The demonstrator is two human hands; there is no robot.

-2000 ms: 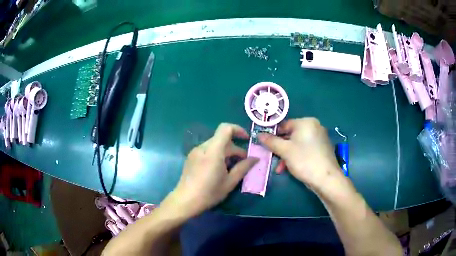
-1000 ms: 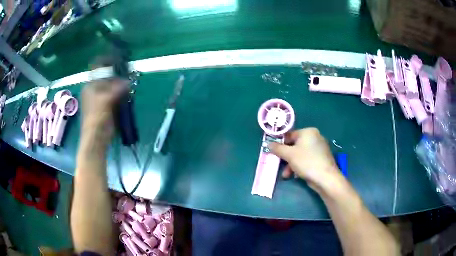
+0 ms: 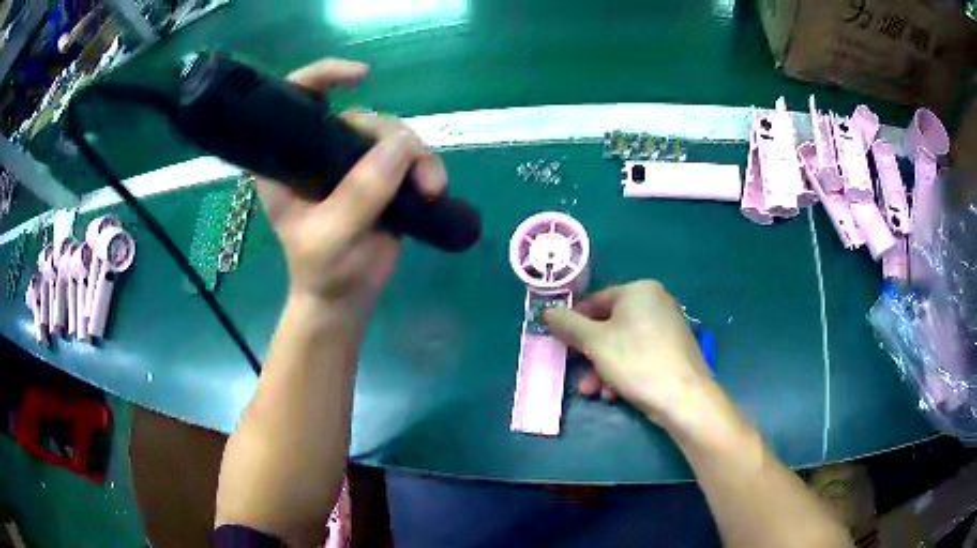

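Note:
My left hand [image 3: 348, 203] grips the black electric screwdriver [image 3: 311, 145], raised above the bench and tilted, its front end towards the fan; no bit can be made out. The pink fan housing [image 3: 539, 380] lies on the green bench, ring head away from me and open trough handle towards me. My right hand [image 3: 632, 337] holds the housing just below the ring, fingertips on the small control board [image 3: 546, 311], which they partly cover. A blue battery cell [image 3: 706, 349] lies right of my right hand, partly hidden by it.
A screw pile [image 3: 539, 171], row of small boards [image 3: 645, 147] and handle cover [image 3: 686, 181] lie along the far side. Pink shells [image 3: 780, 161] and a plastic bag [image 3: 932, 321] are at right, a cardboard box [image 3: 873, 48] beyond. Assembled fans [image 3: 80, 273] and PCB panel [image 3: 223, 232] are at left.
My left hand has left the housing, taken the screwdriver from the left side of the bench and brought it up and right towards the fan. My right hand stays on the board and housing.

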